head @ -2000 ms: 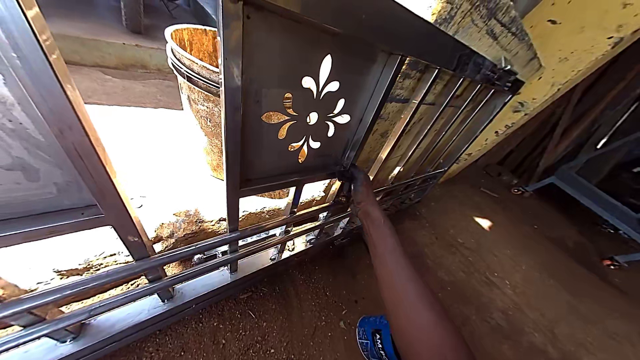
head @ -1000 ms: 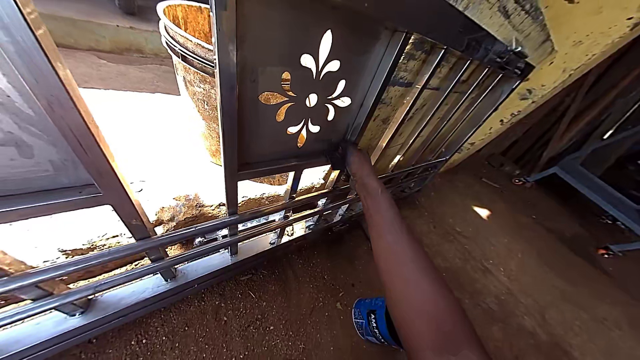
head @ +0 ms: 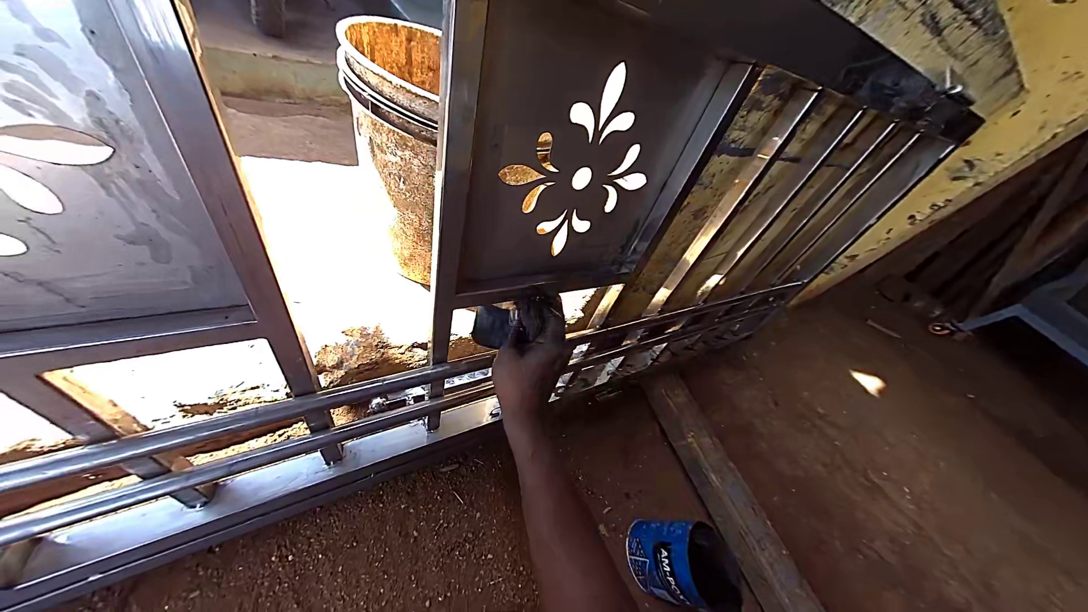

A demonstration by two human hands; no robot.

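Observation:
My right hand (head: 534, 361) reaches up from the bottom of the view and grips a dark cloth or pad (head: 495, 327). It is just below the bottom rail of a dark metal gate panel (head: 510, 238) with a cut-out flower pattern. The cloth is up against the underside of that rail. Two long round metal bars (head: 255, 416) run across the gate below the panel, level with the wrist. My fingertips are partly hidden by the dark cloth and shadow. My left hand is out of view.
A stained bucket (head: 395, 161) stands behind the gate. On the dirt floor are an open blue can (head: 659, 561) and a wooden plank (head: 731, 501). A yellow wall (head: 918, 204) rises behind the gate's far end, and a metal frame (head: 1037, 310) stands at the right.
My right hand has moved left along the panel's bottom rail from its lower right corner. The wooden plank and more of the blue can now show beside my forearm.

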